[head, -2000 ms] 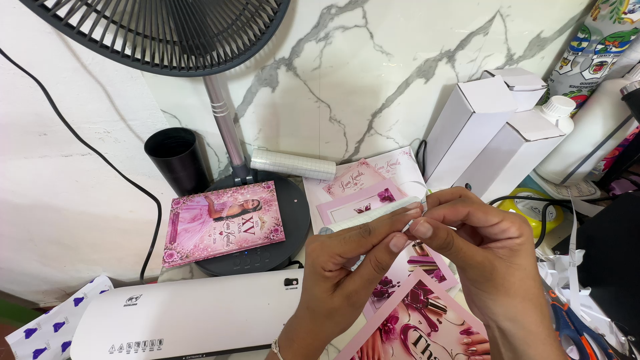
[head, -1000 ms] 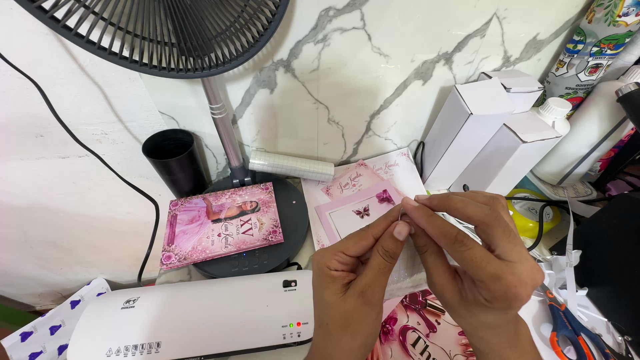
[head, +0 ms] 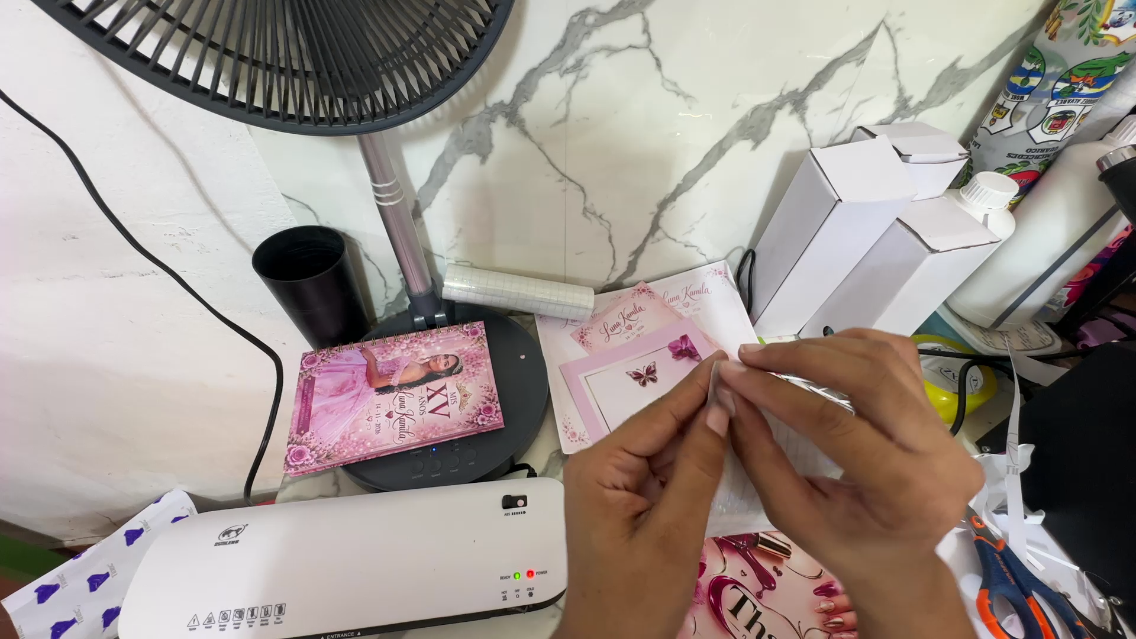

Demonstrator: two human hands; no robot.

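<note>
Fingertips of my left hand [head: 652, 497] and my right hand [head: 843, 444] meet above the printed sheets. Pinched between them is a small, thin, whitish piece [head: 715, 383], too small and covered to name. A clear plastic wrap or bag [head: 741, 488] shows below and behind my hands, partly hidden. Beyond my fingertips lies a pink-bordered card with a butterfly [head: 643, 373], on top of other pink floral sheets [head: 550, 351]. Under my wrists is a glossy pink print with painted nails [head: 763, 577], partly covered by my right hand.
A white laminator [head: 355, 559] with lit lights lies front left. Behind it, a pink spiral notebook [head: 395, 395] rests on the base of a fan [head: 524, 382]. A black cup [head: 311, 284], a clear-wrapped roll [head: 517, 291], white boxes [head: 825, 231], a white bottle [head: 1047, 240] and scissors [head: 1012, 577] surround the sheets.
My hands have shifted slightly, with fingertips still together. The butterfly card, largely covered two seconds ago, shows more fully. The laminator's lights, hidden from view then, are visible.
</note>
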